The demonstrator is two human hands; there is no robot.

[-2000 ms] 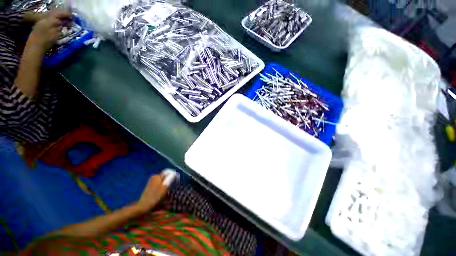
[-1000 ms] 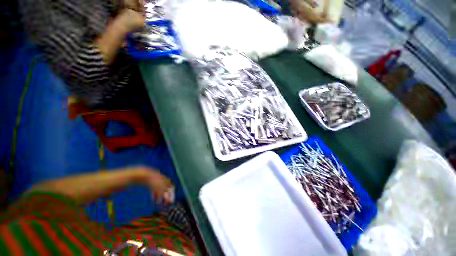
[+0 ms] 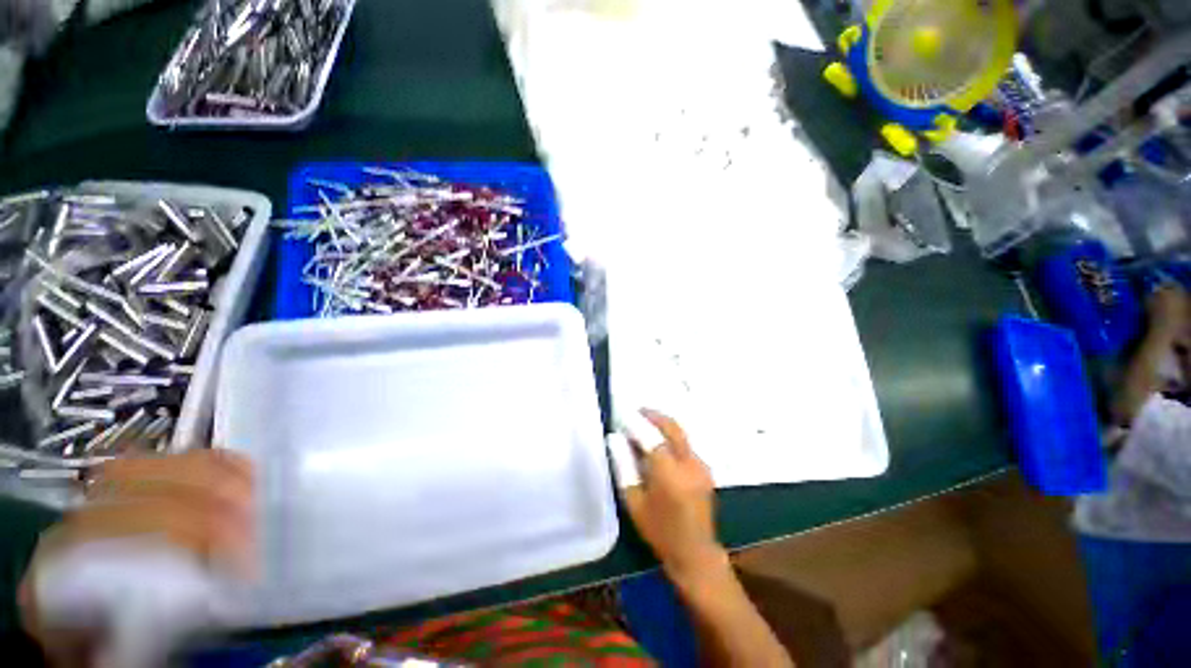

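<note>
My left hand, blurred, is at the near edge of the large white tray heaped with silver metal tubes; its grip is unclear. My right hand has white-covered fingers at the near left edge of the overexposed white bag and tray; whether it holds a small fitting cannot be told. An empty white tray lies between my hands. Behind it, a blue tray holds thin silver stems with dark red parts.
A smaller white tray of silver pieces stands at the back left. A yellow-and-blue fan and crumpled clear bags are at the back right. An empty blue bin is at the right, near another person's arm.
The view has swung right. My left hand has moved from beside the bench to over the tube tray's near edge. My right hand, the fan and the right-hand blue bin have come into view.
</note>
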